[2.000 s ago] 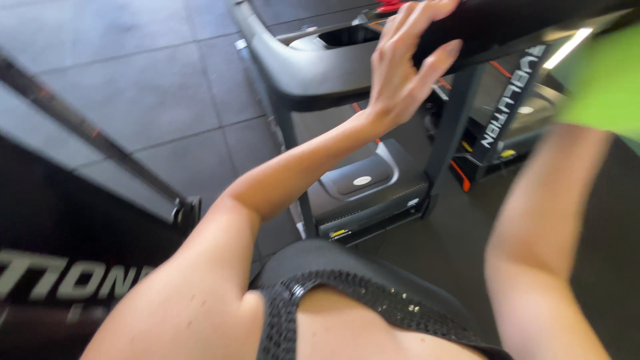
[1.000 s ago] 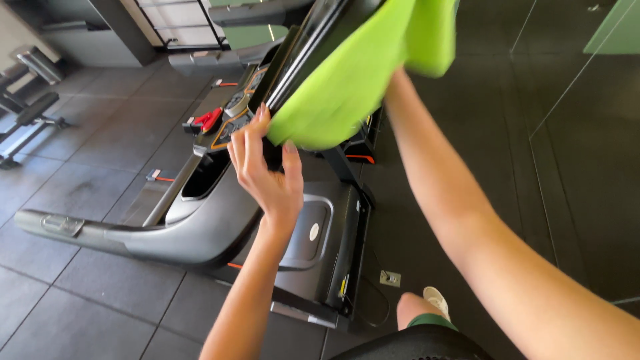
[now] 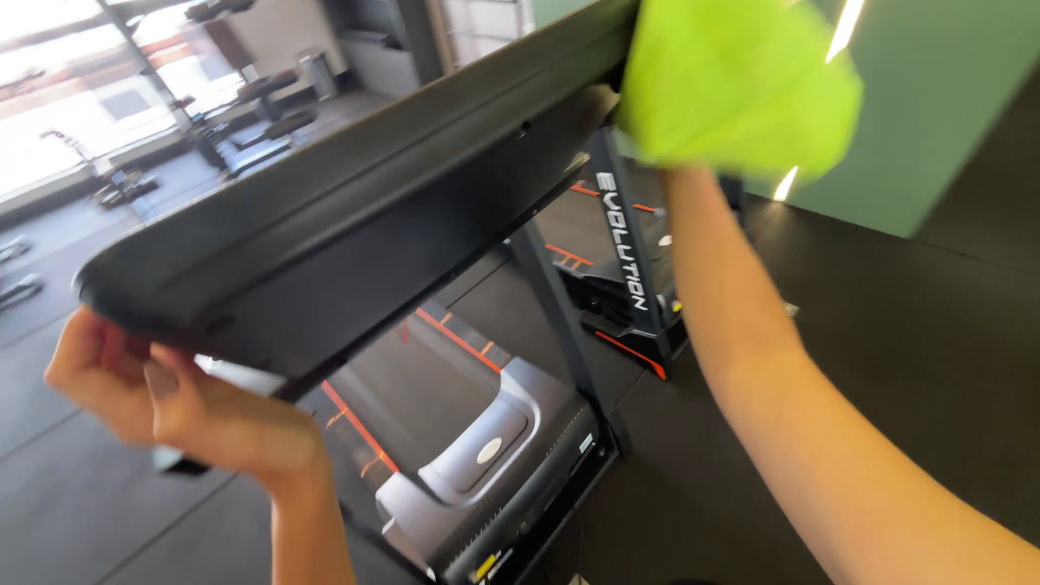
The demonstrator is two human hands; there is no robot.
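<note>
The black back of a treadmill console (image 3: 341, 195) slants across the head view from lower left to upper right. At its lower left end my left hand (image 3: 179, 398) grips the bottom corner, fingers curled under the edge. A bright green cloth (image 3: 739, 89), slightly blurred, hangs by the console's far right end. My right forearm rises to the cloth, which covers my right hand. Below the console show the treadmill's grey motor cover (image 3: 487, 439) and its running belt (image 3: 414, 390).
Behind stands a second treadmill, its upright (image 3: 621, 236) bearing white lettering and its base edged in orange. Weight benches (image 3: 260, 122) stand at the upper left, near windows. A green wall panel (image 3: 918, 106) is at the upper right. Dark rubber tiles cover the floor.
The view has swung a lot. One second ago my left hand was by the cloth on the console; now it is at the console's left end, apart from the cloth.
</note>
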